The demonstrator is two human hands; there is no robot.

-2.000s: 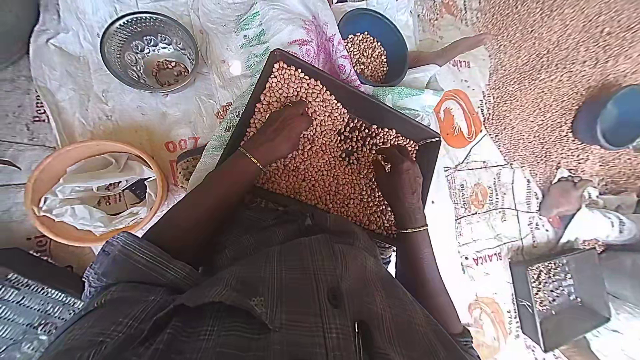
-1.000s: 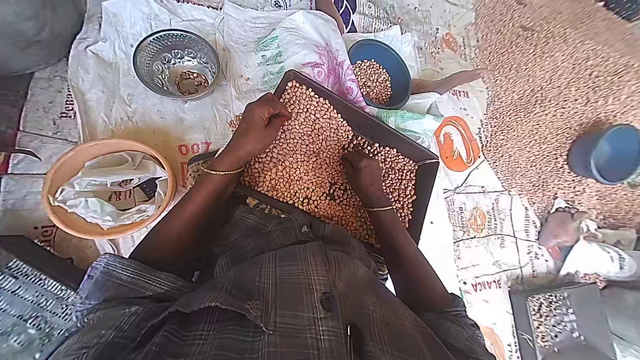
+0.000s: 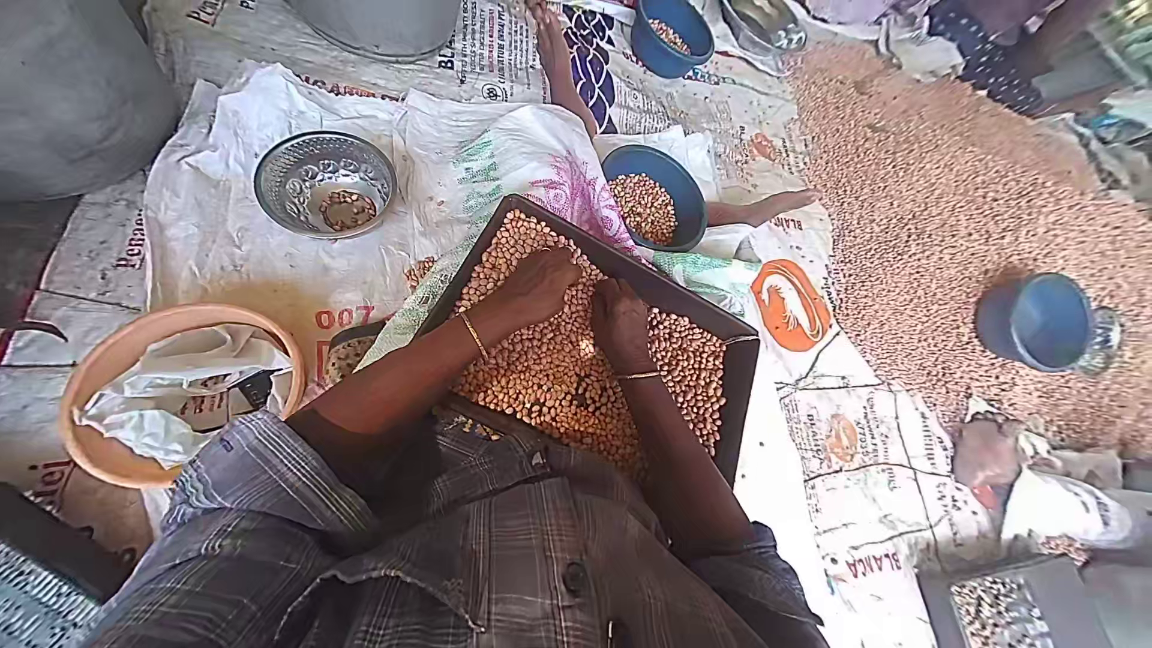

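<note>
A dark rectangular tray (image 3: 740, 396) full of pinkish-tan nuts or beans (image 3: 540, 378) rests against my lap, tilted in view. My left hand (image 3: 543, 281) is over the upper middle of the tray, fingers curled down at the nuts. Close to its right, my right hand (image 3: 619, 315) is also curled, knuckles up, just above the nuts. Whether either hand holds any nuts cannot be seen. Both wrists wear thin bracelets. Just beyond the tray's far edge stands a blue bowl (image 3: 684, 202) partly filled with nuts.
A metal bowl (image 3: 326, 184) holding a few nuts stands at upper left, an orange basin (image 3: 94, 378) with white sacking at left. Printed sacks cover the floor. Another person's bare foot (image 3: 778, 205) lies beyond the tray. A large spread of nuts (image 3: 936, 207) with a blue bucket (image 3: 1048, 322) is at right.
Both hands have come close together over the tray's upper middle; a second ago they were farther apart. The view now takes in more of the floor beyond the tray.
</note>
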